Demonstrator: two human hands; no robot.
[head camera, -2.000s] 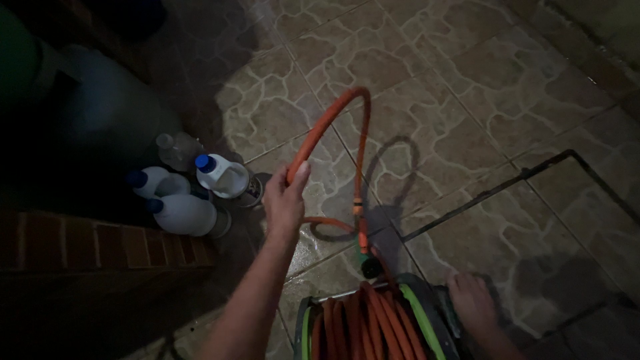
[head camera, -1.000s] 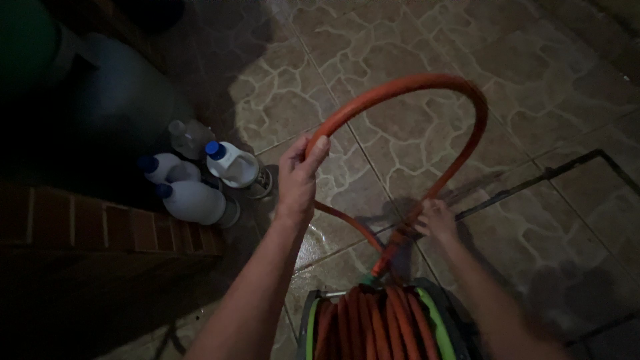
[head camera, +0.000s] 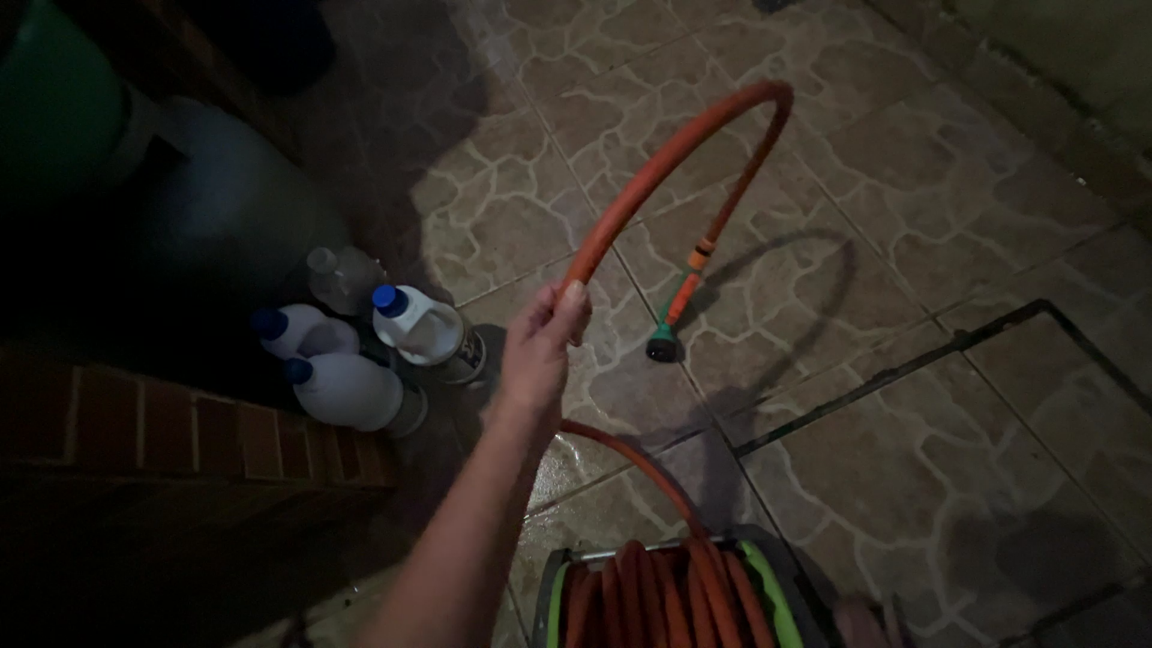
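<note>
My left hand (head camera: 546, 337) grips an orange garden hose (head camera: 650, 171), which arches up from the fist and hangs down on the right. At its end dangles a green and orange spray nozzle (head camera: 679, 310) with a black tip. Below the hand the hose runs down to a hose reel (head camera: 772, 585) with lime green trim, wound with many turns. My right hand (head camera: 866, 621) is dim and blurred at the bottom edge, just right of the reel; whether it holds anything is hidden.
Several plastic jugs, one a white jug with a blue cap (head camera: 423, 328), stand left of my left hand by a low brick ledge (head camera: 216, 436). A clear bottle (head camera: 337, 277) is behind them. A dark grate-like frame line (head camera: 891, 373) crosses the tiled floor at right.
My right hand has moved from the hose near the nozzle down to beside the reel. The nozzle end now hangs free, farther from the reel. My left hand still grips the hose.
</note>
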